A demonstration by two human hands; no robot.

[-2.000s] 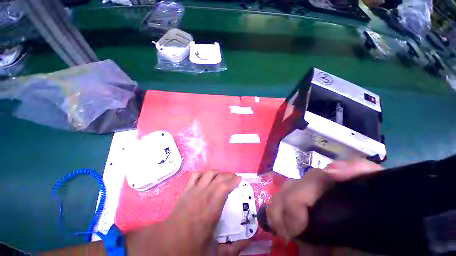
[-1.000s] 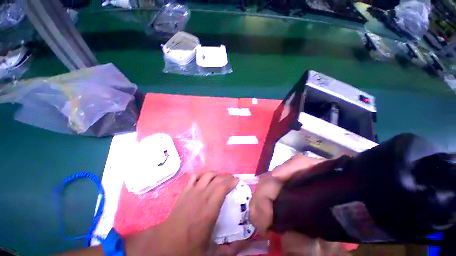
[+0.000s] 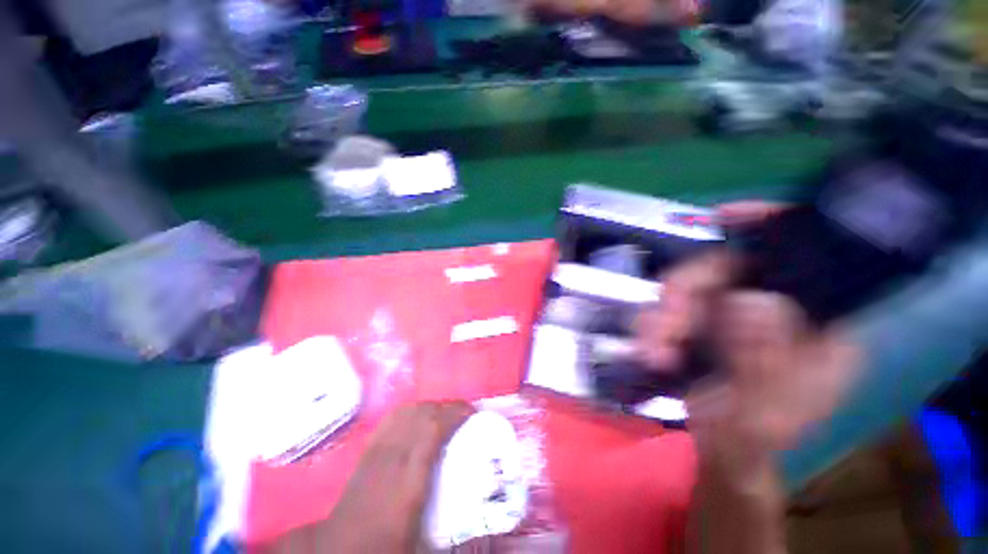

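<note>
A white device housing (image 3: 479, 482) lies on clear film on the red work mat (image 3: 412, 292), dark marks on its upturned face. My left hand (image 3: 385, 482) holds it by its left side; the fingertips are partly hidden. My right hand (image 3: 748, 352), blurred, grips the thick black electric screwdriver (image 3: 856, 216), whose body points up and right. The hand is at the front right of the screw feeder (image 3: 612, 276) and hides part of it; the screwdriver bit cannot be made out. A second white housing (image 3: 309, 395) lies at the mat's left side.
A greyish bag (image 3: 163, 292) lies left of the mat, with a blue coiled cord (image 3: 163, 446) below it. Bagged white units (image 3: 379, 179) sit on the green surface behind. A blurred post (image 3: 87, 152) stands upper left. People's hands (image 3: 618, 11) show at the far top.
My right hand and the screwdriver have moved away from the housing, up and right to the feeder. My left hand stays at the housing. The view has shifted and blurred.
</note>
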